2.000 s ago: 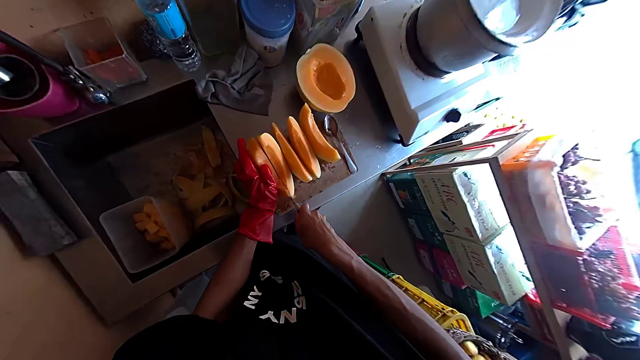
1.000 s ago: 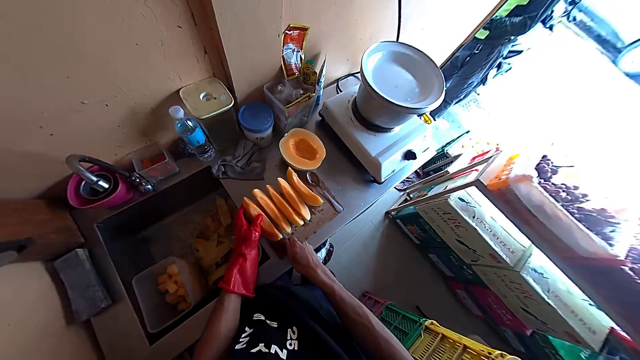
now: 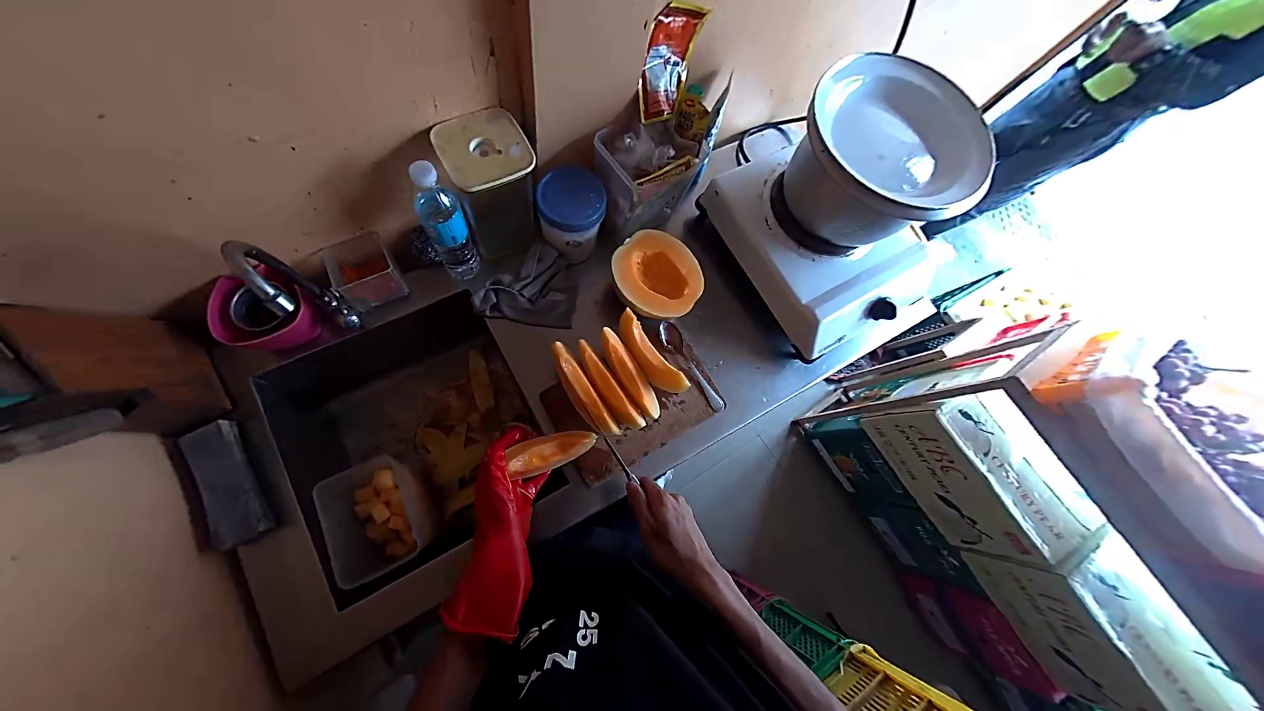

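Note:
My left hand, in a red rubber glove, holds a melon wedge over the right edge of the sink. Bare, my right hand grips a knife, its blade angled toward the wedge's tip. Several more orange melon wedges lie side by side on a brown cutting board, with a metal spoon at their right. Behind them sits a hollowed melon half. Melon cubes fill part of a clear plastic container in the sink, beside yellow peels.
The sink has a curved faucet. Behind the board are a grey cloth, a water bottle and a blue-lidded tub. A pot stands on a white stove at right; fruit boxes stand beyond the counter.
My left hand has lifted one wedge off the board and brought it to the sink's edge. The other wedges remain on the board. The view has swung and widened since the oldest frame.

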